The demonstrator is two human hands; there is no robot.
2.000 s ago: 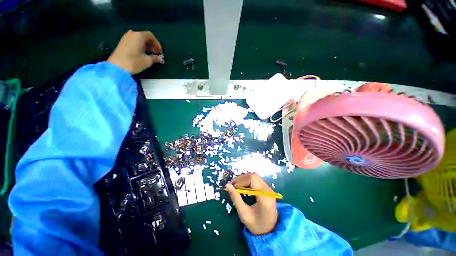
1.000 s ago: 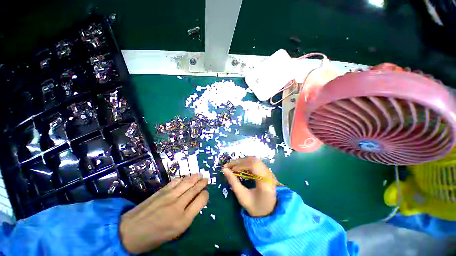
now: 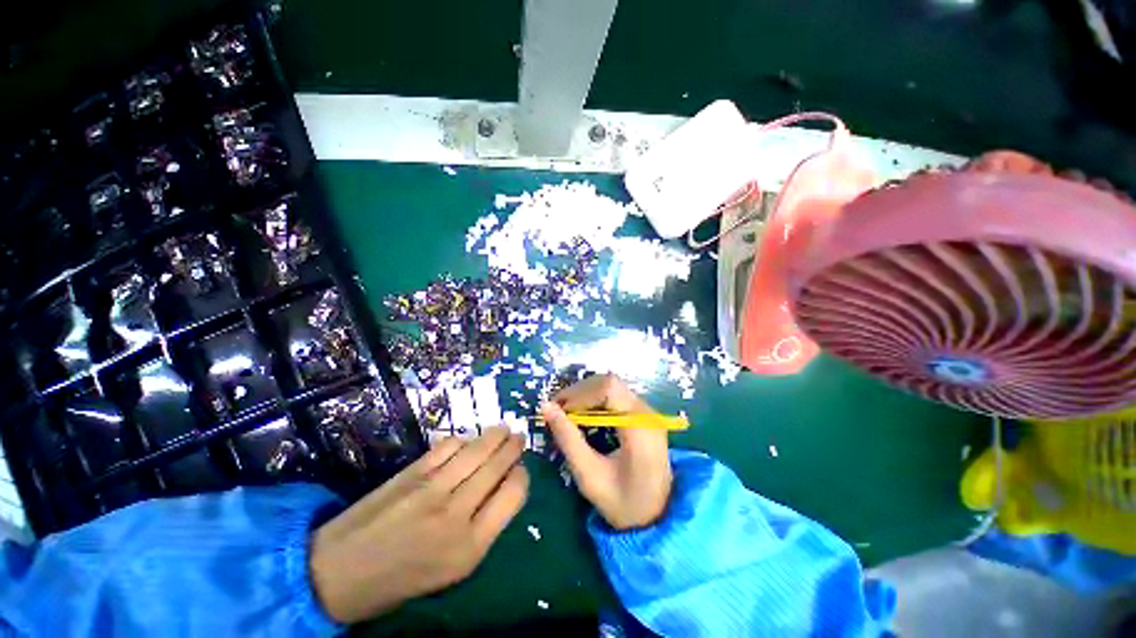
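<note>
My right hand (image 3: 613, 455) holds yellow tweezers (image 3: 629, 421) between thumb and fingers, tips pointing left. My left hand (image 3: 430, 517) lies flat with its fingertips on the near edge of a white pad sheet (image 3: 473, 406). Whether it grips the sheet is unclear. The tweezer tips are close to the left fingertips; what they touch is too small to tell. Small dark components (image 3: 442, 318) lie in a loose pile beyond the sheet. White bits (image 3: 554, 222) are heaped behind and to the right of them.
A black blister tray (image 3: 175, 330) with clusters of parts fills the left side. A pink fan (image 3: 959, 299) stands at right, beside a white block (image 3: 685, 168) with a pink cord. A yellow fan (image 3: 1071, 480) is behind it. A white rail (image 3: 386, 128) and post (image 3: 563, 75) cross the back.
My left hand has come back from beyond the rail to the pad sheet, where it was one second ago too. The tweezers have turned slightly. The whole view has shifted.
</note>
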